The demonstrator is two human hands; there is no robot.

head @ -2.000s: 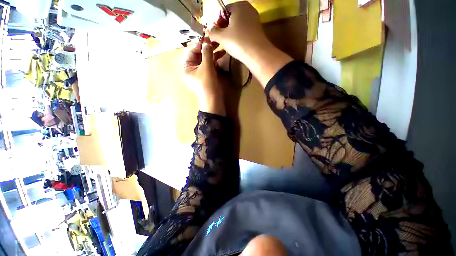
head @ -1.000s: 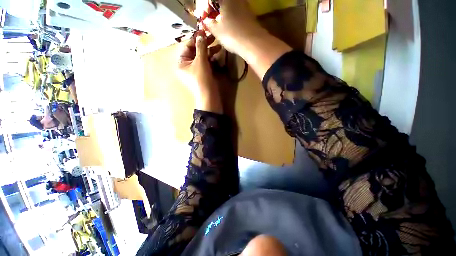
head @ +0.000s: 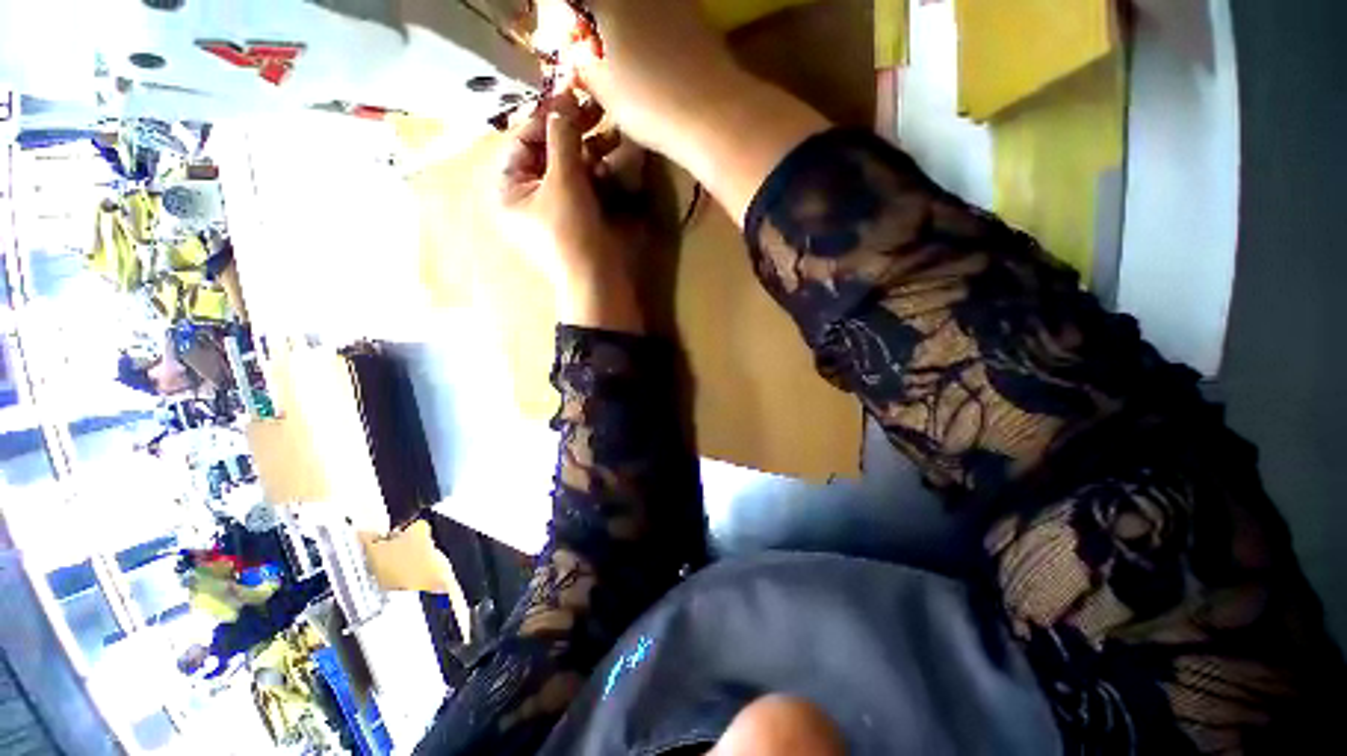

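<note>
The white sewing machine head (head: 340,59) with a red logo is at the top left. A large tan panel (head: 768,355) lies flat under my forearms, its front edge over the table. My left hand (head: 564,207) is near the needle area with its thumb and fingers pinched together; what lies between them is too small to tell. My right hand (head: 635,74) is just above and right of it, fingertips at the needle area. A thin black cord loop (head: 694,204) hangs below my right hand. The right fingertips are glare-blurred and partly cut off by the top edge.
Yellow pads (head: 1034,56) lie at the right beside a long white strip (head: 1182,192). Stacked panels with dark edges (head: 387,436) are at the left. The glossy machine table (head: 805,517) shows in front of my apron. Several people and workstations are far left.
The view has shifted, so the machine head and pads appear further left and higher. Both hands stay close together at the needle area. The black cord loop shows less.
</note>
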